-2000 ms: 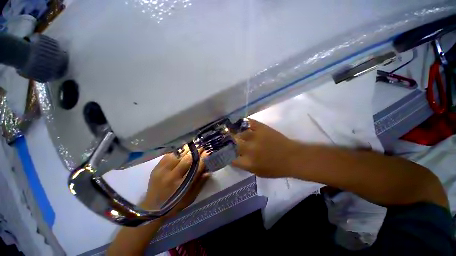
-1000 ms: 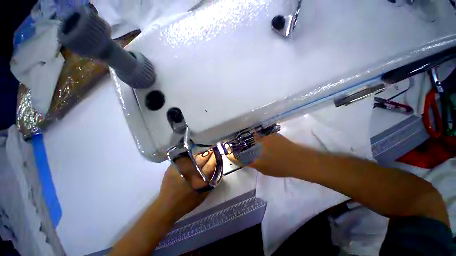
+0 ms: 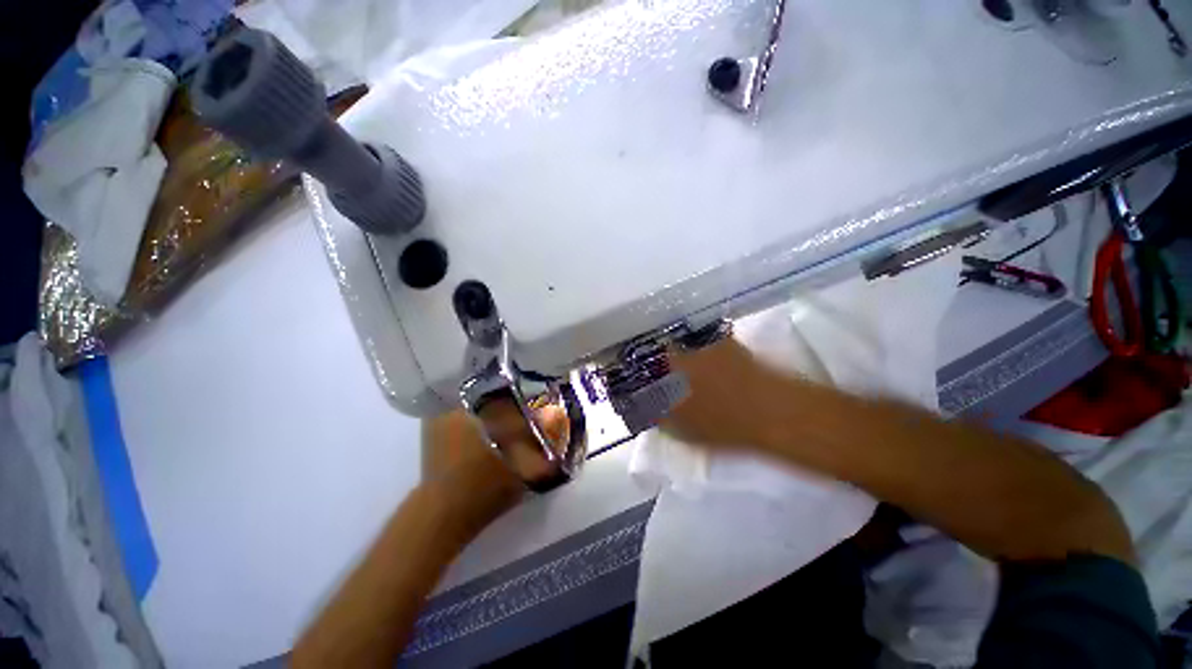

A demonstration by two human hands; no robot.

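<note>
The white sewing machine head [image 3: 588, 196] fills the upper middle. Its presser foot area [image 3: 641, 373] is lit, partly hidden by metal parts. A white garment piece [image 3: 732, 536] lies under my right forearm and hangs over the table's front edge. My right hand [image 3: 719, 392] is blurred, just right of the presser foot, its fingertips hidden behind the machine parts. My left hand [image 3: 490, 451] is left of the needle area, behind the shiny thread guard [image 3: 529, 418]. Its fingers are mostly hidden, so I cannot tell what it holds.
Small snips [image 3: 1013, 276] lie on the table at right. Red-handled scissors [image 3: 1114, 298] are beyond them, over red material [image 3: 1111, 396]. A ruled grey edge [image 3: 523, 595] runs along the front. Blue tape [image 3: 118, 477], pale cloth [image 3: 52, 510] and a shiny brown packet [image 3: 216, 196] are at left.
The view has shifted, showing more of the machine's top and left side. The garment piece's hanging part has moved left. My hands stay beside the needle area, the right one now more blurred.
</note>
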